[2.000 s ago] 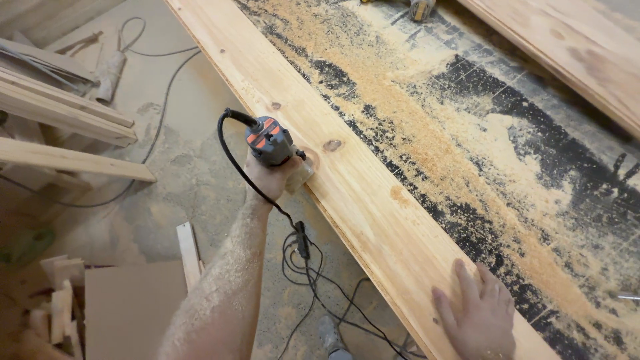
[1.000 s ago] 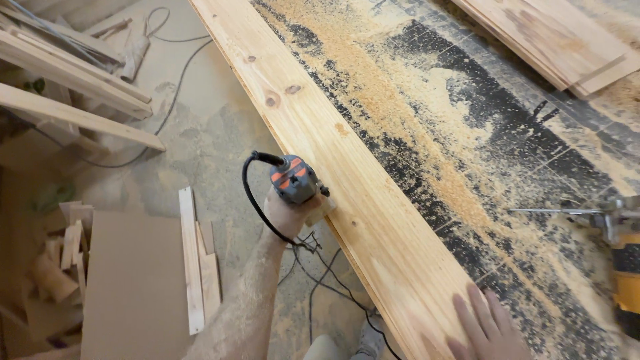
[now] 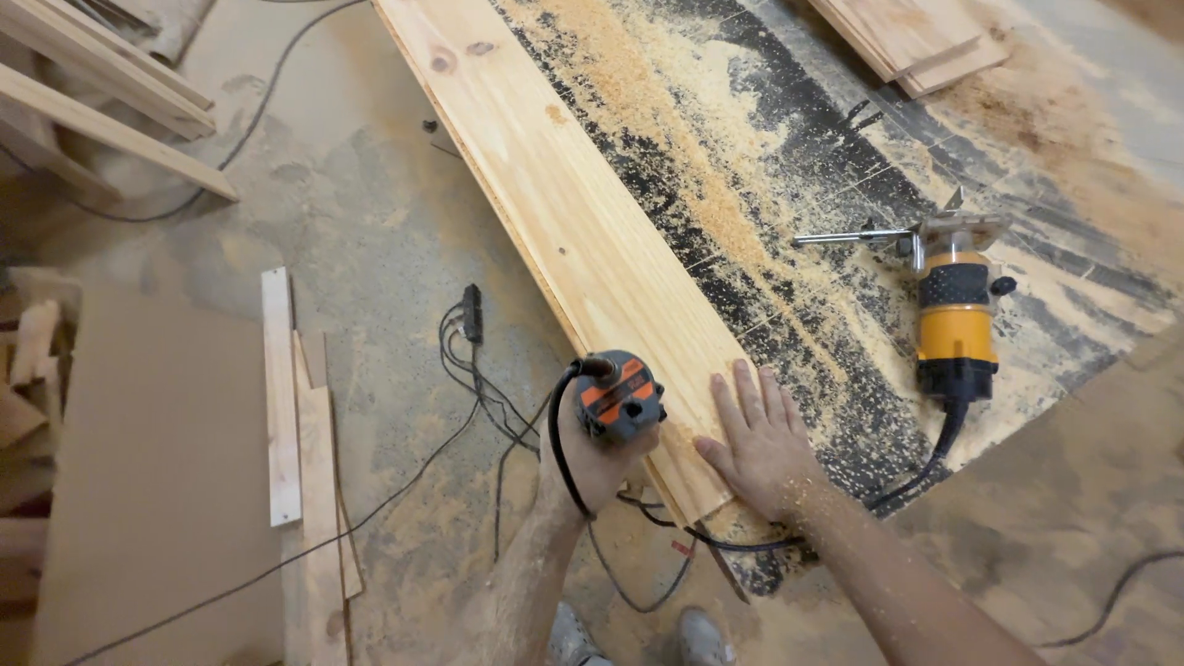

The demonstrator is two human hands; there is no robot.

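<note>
My left hand (image 3: 592, 467) is wrapped around a grey and orange corded trim router (image 3: 620, 398), which sits at the left long edge of a pine board (image 3: 592, 231), close to its near end. The router's base and bit are hidden beneath its body. Flat on the near end of the board and its right edge lies my right hand (image 3: 763, 444), fingers slightly spread, gripping nothing. The board rests along the left side of a black, sawdust-covered work surface (image 3: 805, 102). A yellow and black trim router (image 3: 957, 324) lies on that surface to the right.
Stacked boards (image 3: 916, 42) lie at the back right. Black cords (image 3: 481, 388) and a connector (image 3: 473, 313) are on the floor. Wood strips (image 3: 282, 398) lie beside a brown sheet (image 3: 166, 462) at left, with leaning planks (image 3: 111, 129) behind. Shoes (image 3: 698, 638) show at the bottom.
My left hand has brought the grey and orange router along the board's left edge towards its near end, close to my right hand. The view has shifted, bringing the yellow router fully into sight.
</note>
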